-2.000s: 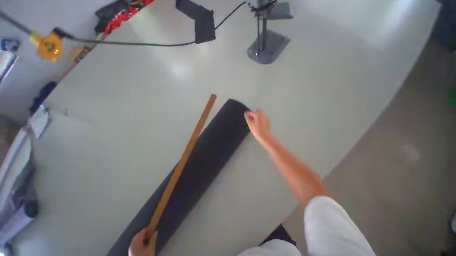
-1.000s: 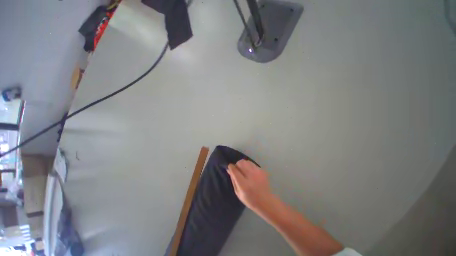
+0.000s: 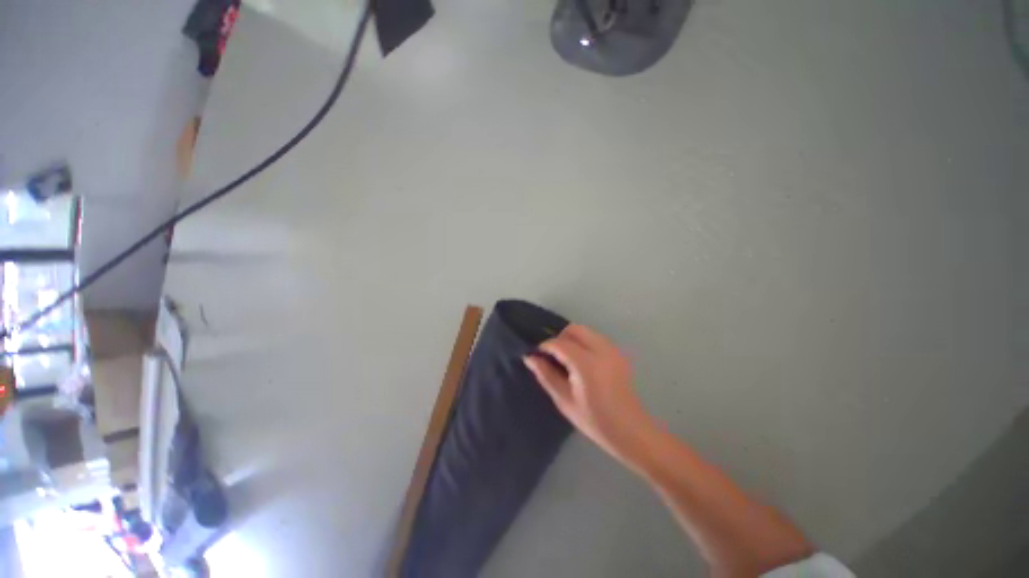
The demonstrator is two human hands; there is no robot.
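A dark fabric roll [image 3: 487, 440] lies slanted on the pale table, its far end near the middle of the view and its near end cut off by the bottom edge. My right hand [image 3: 582, 378] is at the roll's far end, its thumb and fingertips pinching the fabric at the rim. A brown measuring stick [image 3: 442, 418] lies along the roll's left side, its tip close to the roll's end. My left hand is not in view.
The cutter's grey base plate [image 3: 621, 36] stands on the table [image 3: 722, 226] at the top. A black cord [image 3: 254, 169] crosses the upper left. A dark fabric piece [image 3: 399, 23] lies at the top. Other rolls [image 3: 186, 480] lie at the left.
My right hand has moved from the roll's top surface to its end rim. The view has shifted, and the base plate is now higher and more cut off. My left hand has left the view.
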